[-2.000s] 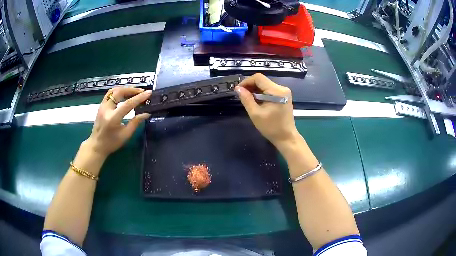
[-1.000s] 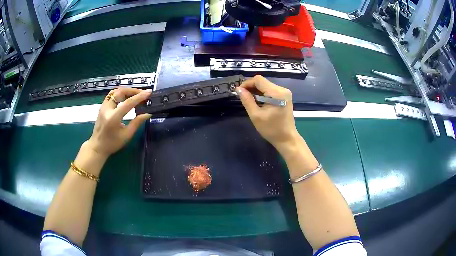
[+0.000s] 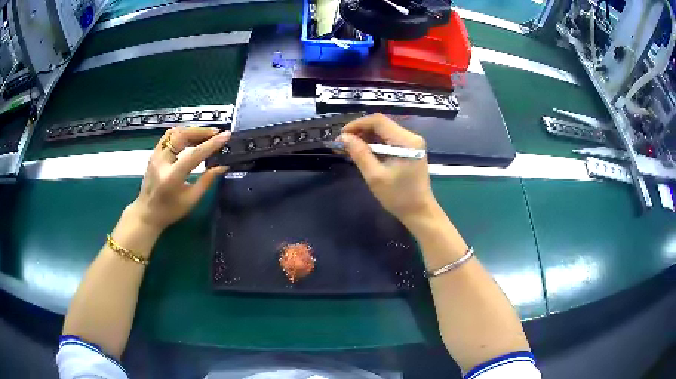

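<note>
My left hand [image 3: 174,174] holds the left end of a dark strip carrier [image 3: 285,138] between thumb and fingers. The carrier has one row of small round parts and is tilted, right end higher, above the back edge of the black parts tray [image 3: 348,215]. My right hand [image 3: 393,163] holds thin silvery tweezers [image 3: 396,151] like a pen. Their tip is at the carrier's right part, near the round parts; whether it touches one I cannot tell. A loose pile of tiny copper-coloured parts [image 3: 297,261] lies in the tray, with specks near its edges.
Behind the tray is a dark platform [image 3: 482,133] with another strip carrier [image 3: 385,97], a blue bin [image 3: 337,50], a red bin [image 3: 433,53] and a black microscope part [image 3: 396,16]. More carriers lie left [image 3: 141,121] and right [image 3: 574,129] on the green surface.
My right hand has moved slightly left along the held carrier, and the tweezers lie more level. The carriers at the right have shifted further right.
</note>
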